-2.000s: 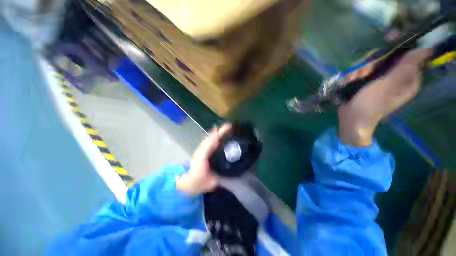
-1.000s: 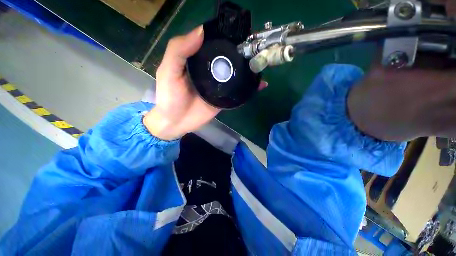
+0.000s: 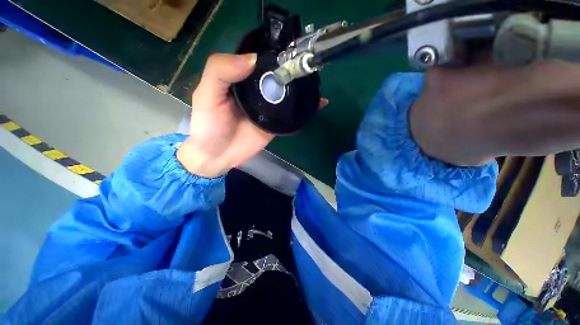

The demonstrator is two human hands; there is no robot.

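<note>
My left hand (image 3: pixel 219 117) holds a round black housing (image 3: pixel 280 114) above the bench, with its pale round centre facing up and a black block on its far rim. The silver nose of the screwdriver (image 3: pixel 299 54) lies over the housing between the centre and the block; whether its tip touches is hidden. A whitish fitting beside the nose overlaps the edge of the pale centre. My right hand (image 3: pixel 502 114) is blurred, close to the camera and cut off by the right edge. It is around the screwdriver body, its fingers mostly hidden.
The green bench top (image 3: pixel 356 89) lies below the hands. A cardboard piece (image 3: pixel 156 14) is at the top left. A cardboard stack with black parts (image 3: pixel 534 209) stands at the lower right. A blue bin edge (image 3: pixel 57 39) shows at the upper left, near striped floor tape (image 3: pixel 54 154).
Over the last second the screwdriver nose has moved left across the housing, towards its block and centre. Two seconds ago the tool was well apart from it. The housing has shifted slightly left.
</note>
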